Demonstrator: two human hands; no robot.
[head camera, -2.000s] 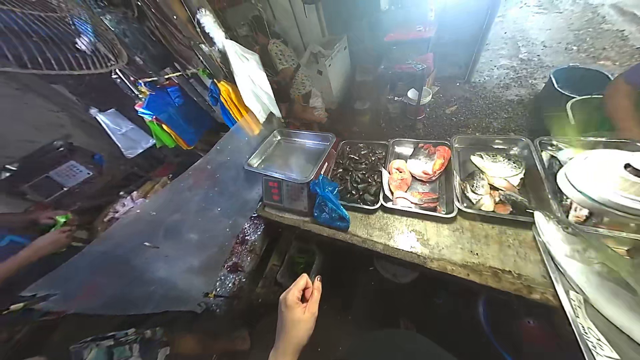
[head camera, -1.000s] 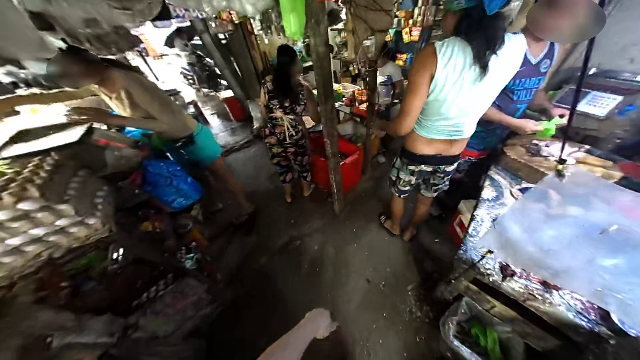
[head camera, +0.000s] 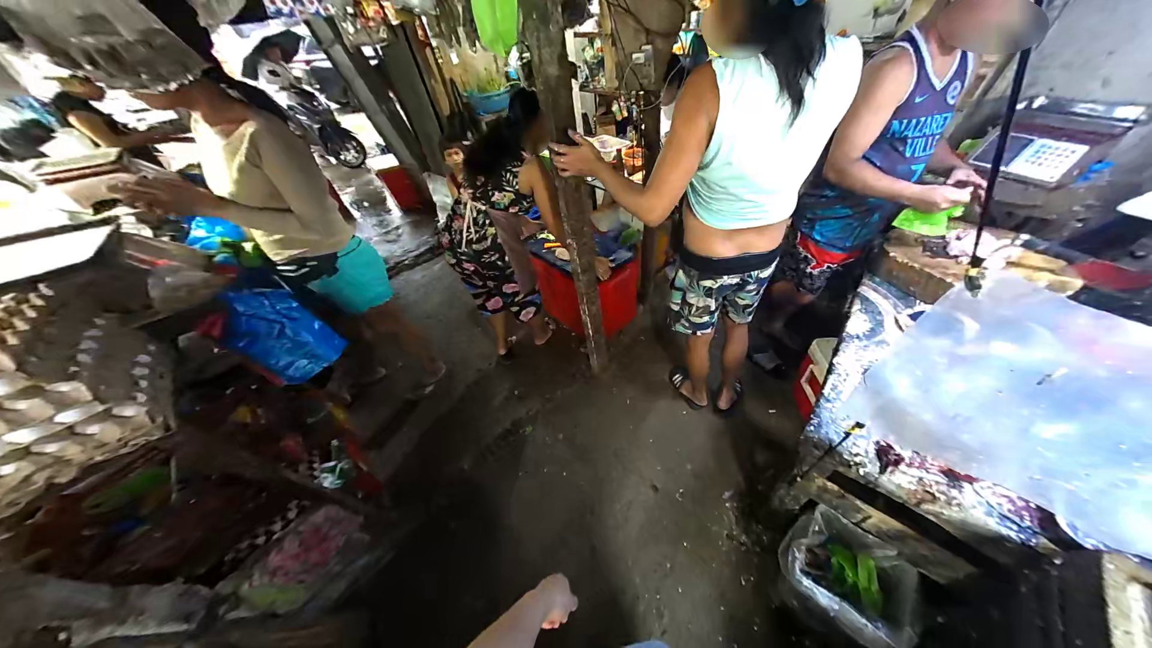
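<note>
Low in the middle of the head view is my left hand (head camera: 556, 601), its forearm coming in from the lower left. Its fingers look curled, and whether anything is inside them cannot be told. It is over the dark, wet floor (head camera: 576, 477) and touches nothing that I can see. My right hand is out of view. To the right of my left hand, below the counter, is a clear plastic bag (head camera: 801, 549) with green leafy things in it.
A plastic-covered counter (head camera: 1017, 396) is at right. A person in a light top (head camera: 765, 144) touches a wooden post (head camera: 585, 261) near a red cooler (head camera: 616, 297); another stands behind the counter. Egg trays (head camera: 72, 396) and a blue bag (head camera: 279, 333) are at left, beside a bending person (head camera: 270, 180).
The view has swung far from the trays of fish to the walkway. Since one second ago, the person in the light top has put a hand on the post.
</note>
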